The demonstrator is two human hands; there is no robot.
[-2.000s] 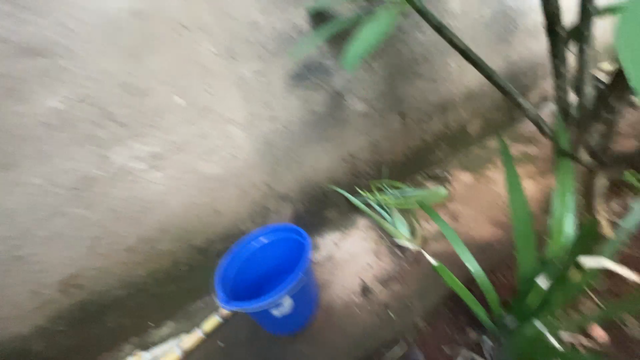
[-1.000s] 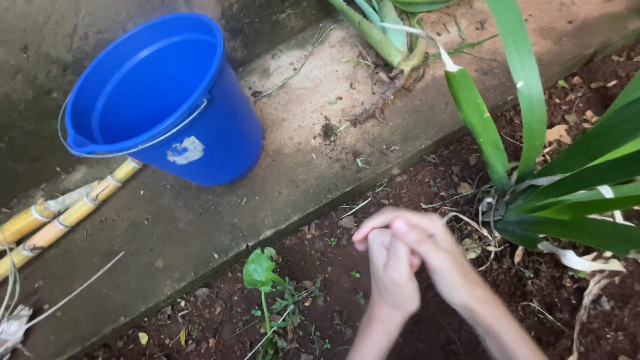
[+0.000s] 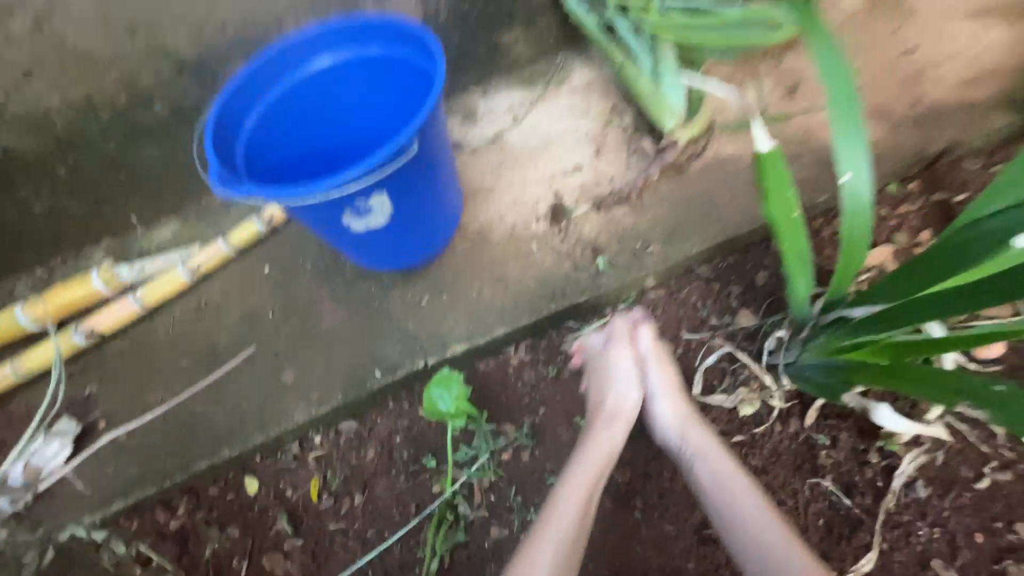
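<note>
My left hand [image 3: 612, 376] and my right hand [image 3: 658, 376] are pressed together, palm to palm, above dark soil beside a concrete ledge. The picture is blurred; no object shows between them, though the palms are hidden. Up and to the left of them, a blue plastic bucket [image 3: 432, 184] with a wire handle stands on the ledge, and its visible inside holds nothing I can make out. An uprooted green plant [image 3: 660, 88] lies on the ledge above my hands. To their right grows a plant with long strap-like leaves [image 3: 824, 344].
Yellow jointed canes [image 3: 152, 292] lie on the concrete ledge [image 3: 320, 344] left of the bucket, near a thin dry stick [image 3: 152, 412]. A small broad-leaved plant [image 3: 448, 398] stands in the soil left of my forearms. Dry leaves and roots litter the soil at right.
Two seconds ago no hands were in view. One second ago they were clasped with bent fingers; now they lie flatter against each other. The view has shifted considerably since the earliest frame.
</note>
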